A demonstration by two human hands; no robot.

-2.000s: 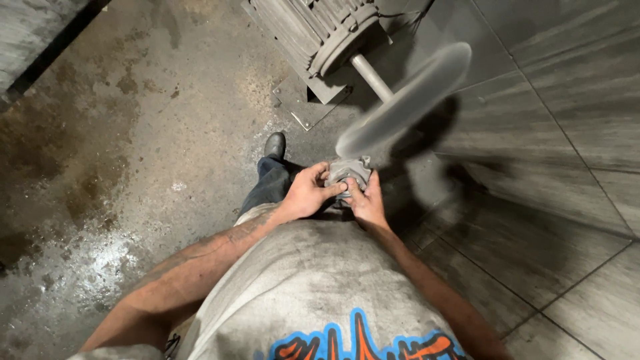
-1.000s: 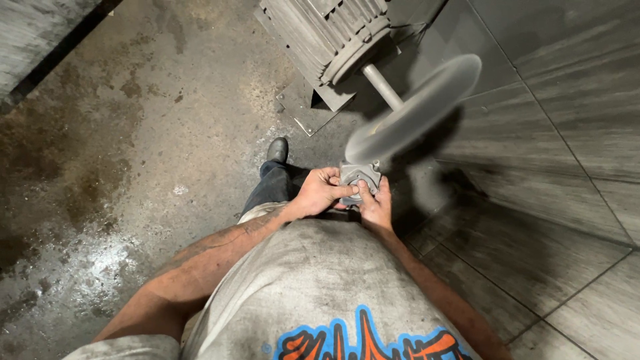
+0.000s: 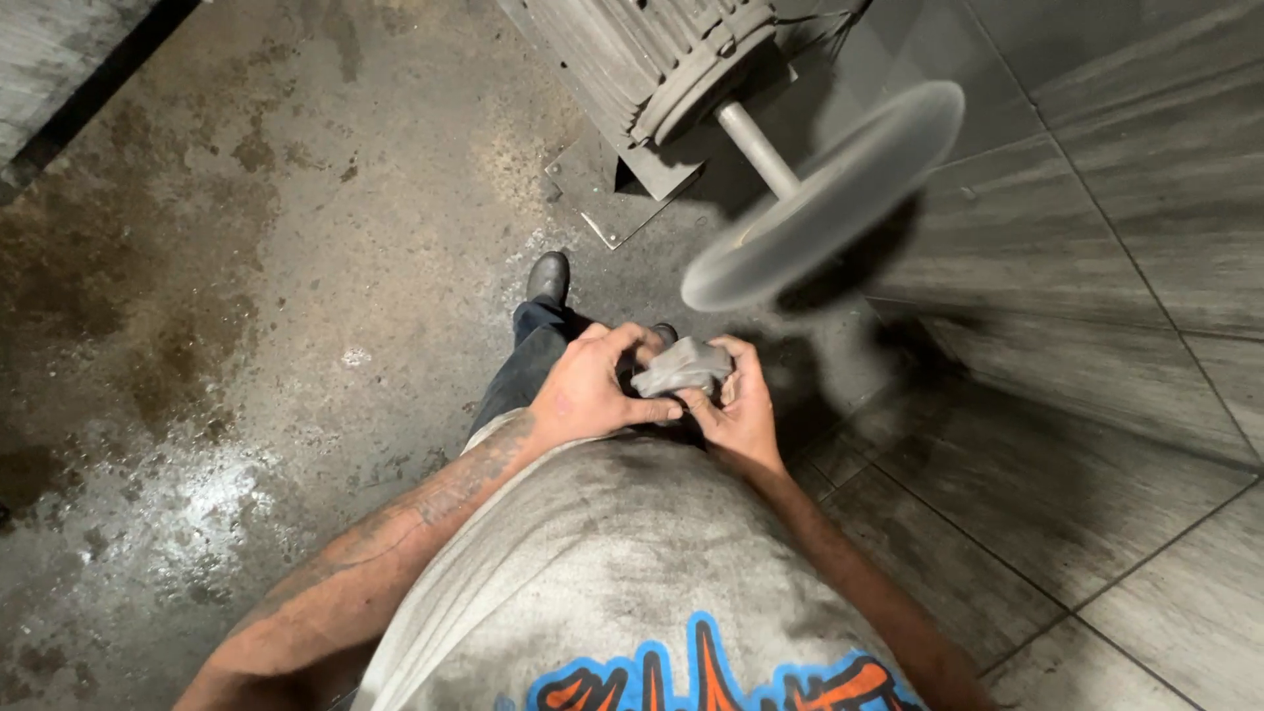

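A small grey metal part [image 3: 684,365] with angular faces is between my hands, close to my waist. My left hand [image 3: 602,383] is at its left side, with the thumb below and the fingers curled above; whether those fingers press on it is hard to tell. On the other side my right hand [image 3: 739,400] grips the part between thumb and fingers. Just above and right of the hands, apart from the part, is a blurred, spinning buffing wheel [image 3: 829,202] on a metal shaft [image 3: 758,148].
The shaft comes from a ribbed electric motor [image 3: 657,59] on a metal base with a corner plate [image 3: 617,212]. Large grey tiles [image 3: 1066,247] line the right side. My shoe [image 3: 548,278] stands on the stained concrete floor [image 3: 395,197]. A flat slab edge [image 3: 69,79] shows at top left.
The part has moved away from the wheel's lower edge, back toward my body, and has been turned in my hands. My left hand has shifted its hold. The wheel stays blurred throughout.
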